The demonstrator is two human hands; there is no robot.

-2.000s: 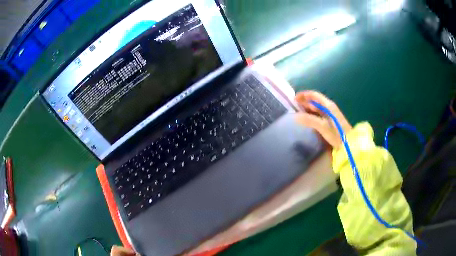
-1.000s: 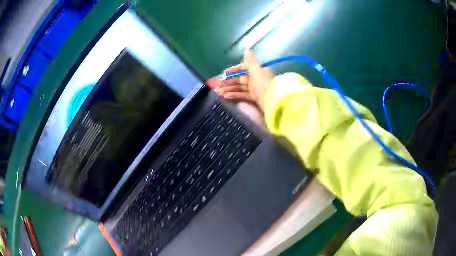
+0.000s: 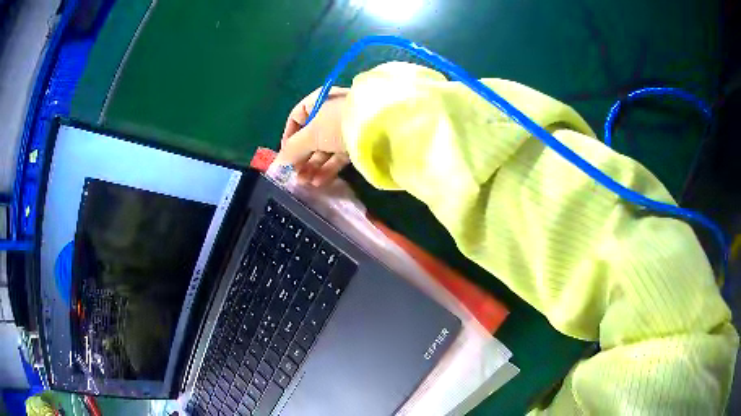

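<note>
The open laptop [image 3: 366,325] lies tilted in view, with black keys and a grey palm rest. Its screen [image 3: 146,276] shows a black test window with small text on a blue-white desktop. My right hand [image 3: 315,138] is at the laptop's right side near the hinge, fingers closed on the end of the blue network cable [image 3: 520,118]. The clear plug is at the laptop's edge; whether it is seated cannot be told. The cable runs over my yellow-green sleeve. My left hand is not in view.
An orange-red tray [image 3: 467,294] and a pale protective sheet [image 3: 475,363] lie under the laptop. The green bench mat [image 3: 203,73] surrounds them. Blue structures [image 3: 50,106] stand at the left. A loop of blue cable lies at the right. A bit of yellow-green sleeve shows at bottom left.
My right hand has moved with the cable end to the laptop's side near the hinge. The view has turned, and my left hand, partly visible at first, is out of view.
</note>
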